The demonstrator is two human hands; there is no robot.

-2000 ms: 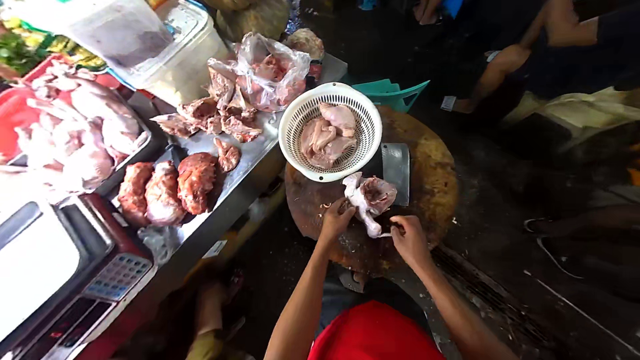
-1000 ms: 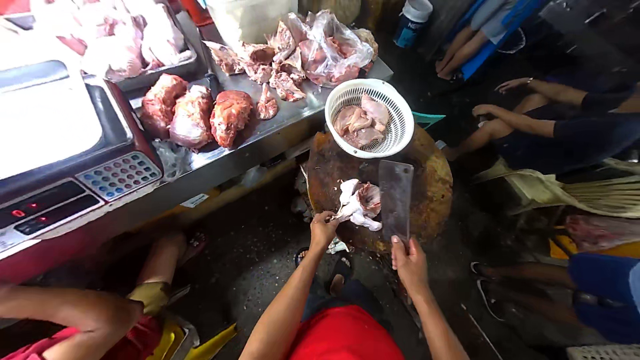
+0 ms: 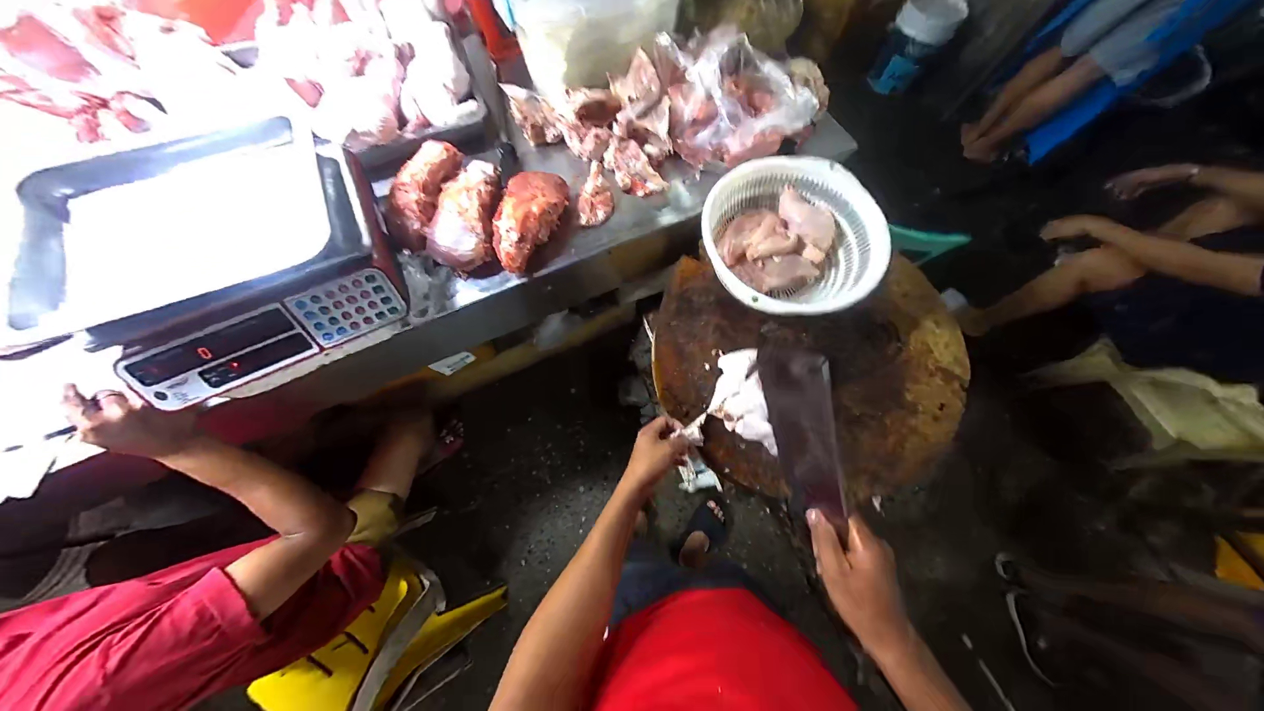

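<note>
A round wooden chopping block (image 3: 913,395) stands in front of me. On its left part lies a pale piece of raw poultry (image 3: 739,395), and my left hand (image 3: 660,449) pinches a thin end of it at the block's edge. My right hand (image 3: 857,563) grips the handle of a cleaver (image 3: 802,425). The cleaver's broad blade points away from me and covers the right side of the poultry piece; whether they touch I cannot tell. Behind it, a white plastic colander (image 3: 869,237) with several raw meat pieces (image 3: 775,242) sits at the block's far edge.
A metal counter (image 3: 632,222) runs along the left, bearing a digital scale (image 3: 346,306), reddish meat lumps (image 3: 530,219), meat scraps and a clear plastic bag of meat (image 3: 741,99). A person in a red shirt (image 3: 197,632) is at lower left. Other people's arms and legs show at right.
My right hand had no cleaver two seconds ago, when the cleaver lay on the block; it now holds it over the poultry. The view has shifted towards the counter and scale.
</note>
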